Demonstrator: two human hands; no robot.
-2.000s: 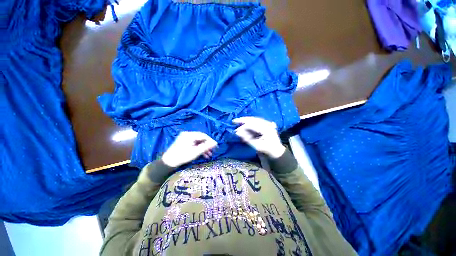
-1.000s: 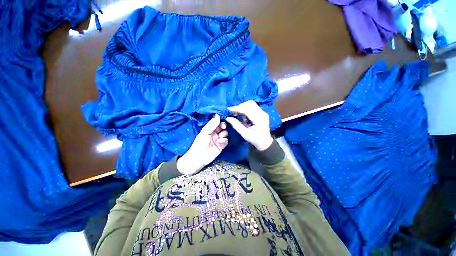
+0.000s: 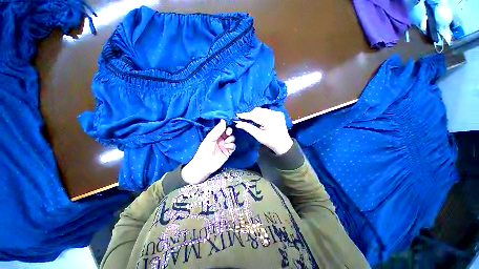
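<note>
A bright blue dotted dress lies on the table in front of me, its gathered, dark-edged opening towards the far side. My left hand and my right hand meet at the dress's near part. Thumb and finger of each hand pinch the blue cloth or a thin cord there, fingertips almost touching. Which of the two they pinch is too small to tell. A thin blue cord runs across the cloth to the left of my fingertips. No tool can be made out in either hand.
The glossy brown table has a light front edge. A blue dress is piled at the left. Another blue dress hangs over the edge at the right. A purple garment and light blue and white items lie at the far right.
My hands have come together from apart at the dress's near part and now pinch there. Over the last second they have hardly moved. The view has shifted slightly.
</note>
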